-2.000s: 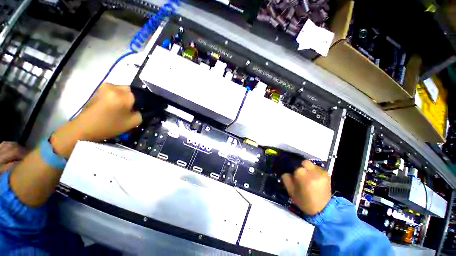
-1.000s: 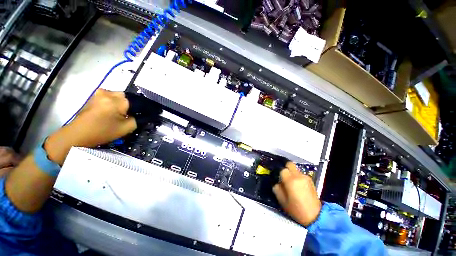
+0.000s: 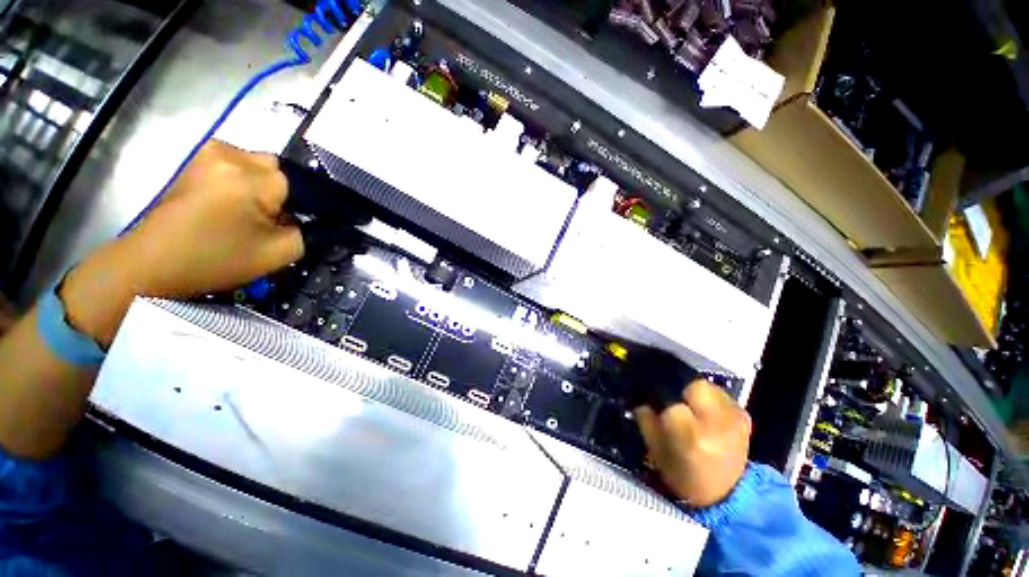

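Observation:
A black circuit board (image 3: 463, 338) with white print lies in front of me between two long silver-white heatsinks, the upper one (image 3: 451, 147) and the lower one (image 3: 327, 417). My left hand (image 3: 220, 225), with a light-blue strap (image 3: 62, 327) at the wrist, is over the board's left part. My right hand (image 3: 697, 440) is over its right part, beside small yellow parts (image 3: 570, 323). Both hands are curled, with dark shapes at the fingers. I cannot tell whether these are covered fingertips or held black components.
A blue coiled cord (image 3: 243, 101) runs at the upper left. A metal plate (image 3: 169, 124) lies left of the board. Another populated board (image 3: 880, 451) is at the right. Cardboard boxes (image 3: 858, 192) with dark parts and a pile of maroon-brown capacitors (image 3: 688, 28) stand behind.
The view has shifted and tilted slightly. Both hands stay over the same ends of the board, with small movements. No part is clearly seen placed or taken.

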